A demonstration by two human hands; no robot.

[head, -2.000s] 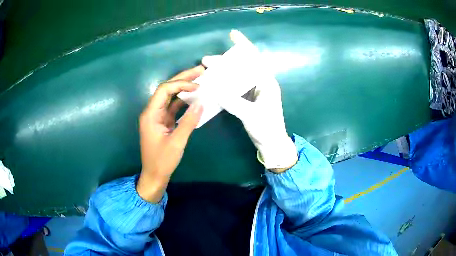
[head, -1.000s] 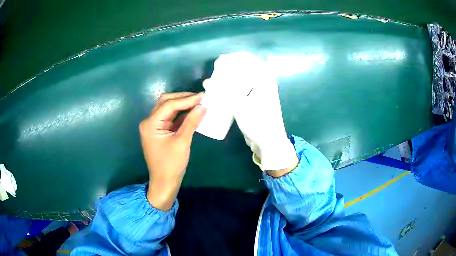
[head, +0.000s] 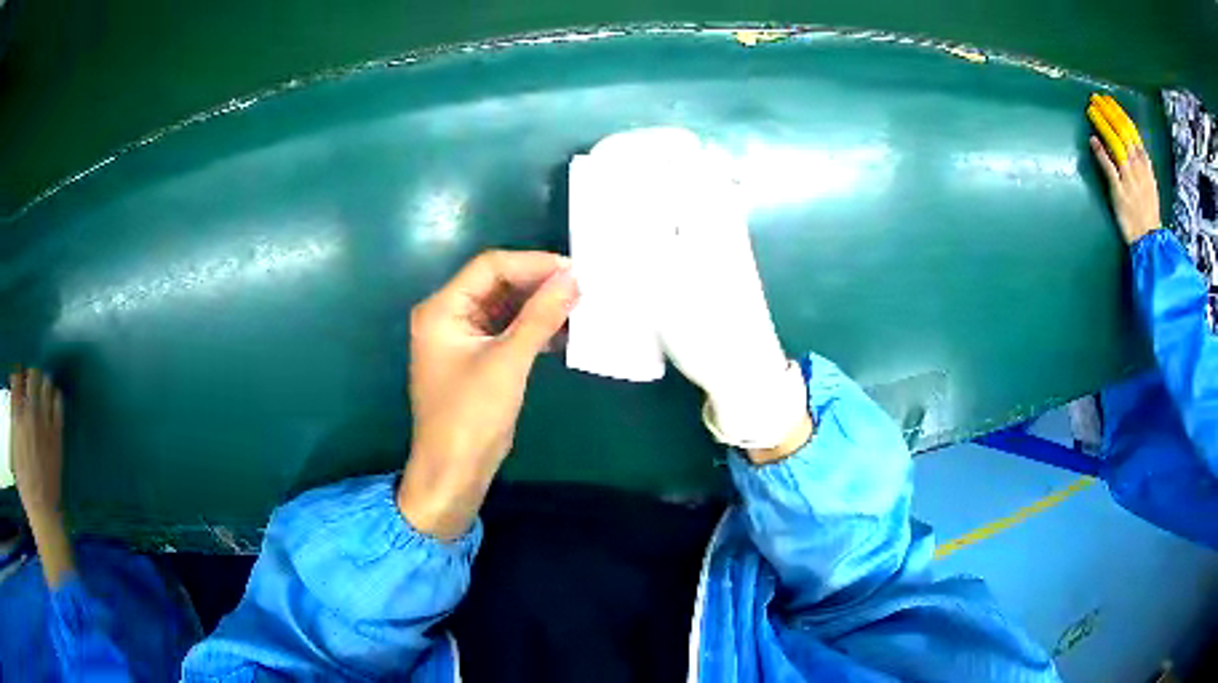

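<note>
A white paper sheet (head: 612, 320) is held over the green bench (head: 267, 387) in front of me. My bare left hand (head: 478, 367) pinches its left edge between thumb and fingertips. My right hand (head: 721, 294) wears a white glove and lies against the paper's right side. Glare washes out the glove and paper, so the right fingers and the border between glove and paper are hard to make out. No watch or box shows in my hands.
At the right, another person's hand (head: 1126, 158) with yellow-covered fingers rests on the bench, near a bag of small parts (head: 1191, 174). At the left edge, another hand (head: 38, 447) is beside something white. A darker green surface (head: 401, 34) lies beyond the bench edge.
The paper has turned from slanted to nearly upright and now shows as a flatter rectangle. My left hand has moved slightly right. Other people's hands have appeared at the left and right.
</note>
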